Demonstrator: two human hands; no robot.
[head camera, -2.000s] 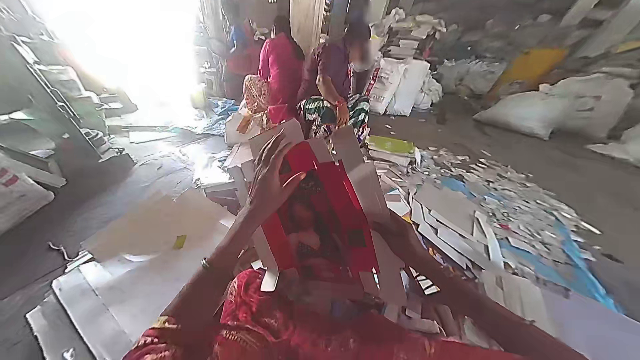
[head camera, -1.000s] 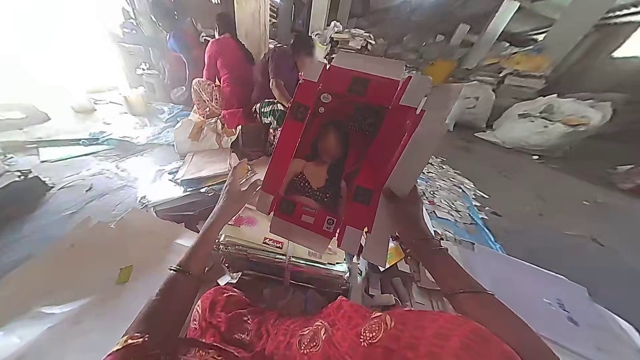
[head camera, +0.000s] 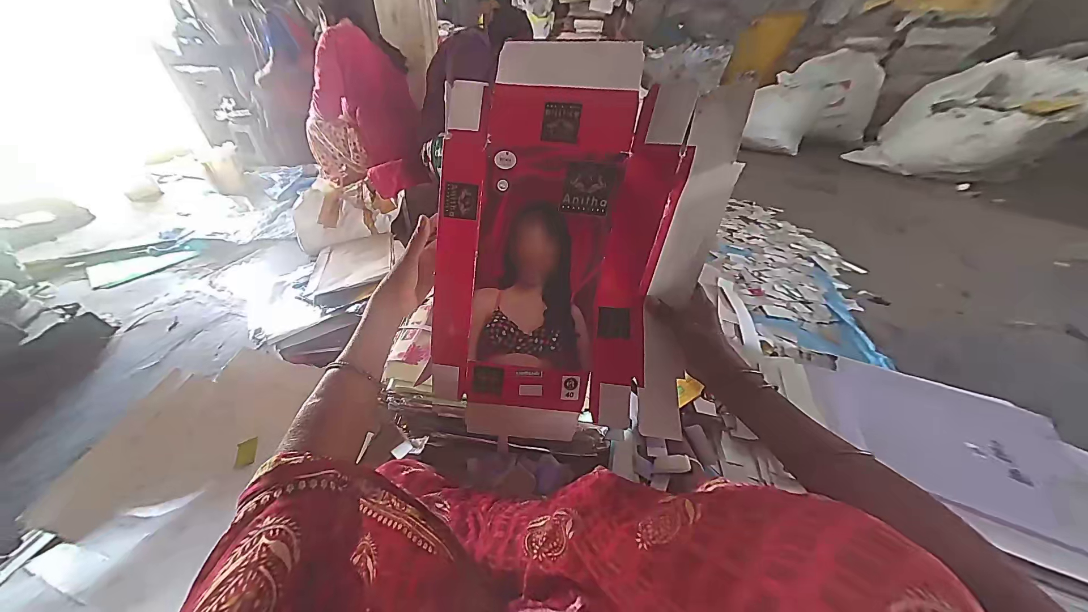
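A flattened red printed cardboard box (head camera: 531, 246), its white flaps spread out, stands nearly upright in front of me. Its face carries a printed picture of a person and dark printed squares. My left hand (head camera: 421, 259) is at the box's left edge, the fingers partly hidden behind it. Against the lower right side, by the pale grey flap, my right hand (head camera: 684, 327) grips the box. Beneath it lies a stack of printed card sheets (head camera: 412, 348), with cut white card strips (head camera: 748, 450) to the right.
A co-worker in pink (head camera: 357, 102) sits ahead at left, another person in dark clothes beside. Large cardboard sheets (head camera: 161, 442) lie at left and white sheets (head camera: 943, 425) at right. Paper scraps (head camera: 773, 263) cover a blue sheet (head camera: 850, 314). White sacks (head camera: 977, 119) stand at back right.
The red box, tilted in the earlier frames, is now more upright. My left hand, on the box's upper part two seconds ago and apart from it one second ago, is now at its left edge.
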